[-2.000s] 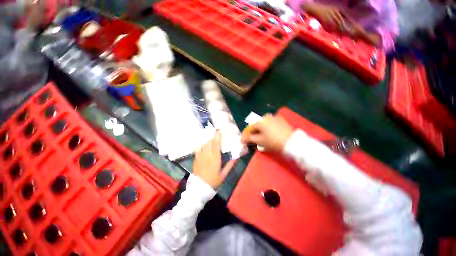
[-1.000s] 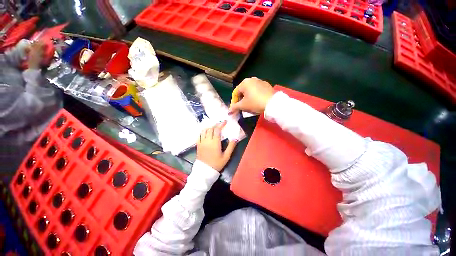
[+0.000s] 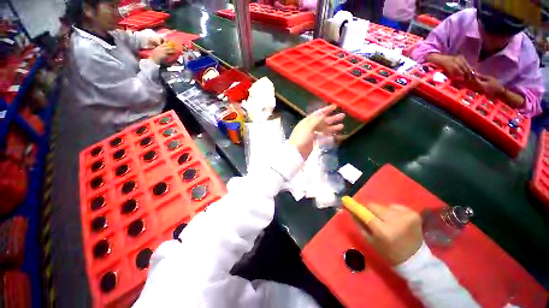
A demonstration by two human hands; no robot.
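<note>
A dark round disc [image 3: 354, 260] lies on the flat red mat [image 3: 397, 186]. My right hand [image 3: 391, 231], with yellow finger cots, is over the mat above and right of the disc. One cotted finger points left; its palm side is hidden, so I cannot tell if it holds anything. My left hand [image 3: 316, 129] is raised with fingers spread and nothing visibly held, beside white packs [image 3: 262, 141] and clear, shiny plastic [image 3: 327, 162]. A small white square [image 3: 349, 173] lies near the mat's top left edge.
A clear bottle with a metal top [image 3: 455, 218] stands right of my right hand. A red tray of dark discs [image 3: 162, 207] is at left. Another tray [image 3: 337, 78] and a cream-white lump [image 3: 260, 99] are beyond. Seated people work at upper left and upper right.
My left hand has lifted off the white packs and moved up and away, fingers spreading. My right hand has moved back over the mat. The head view has shifted to show more of the line.
</note>
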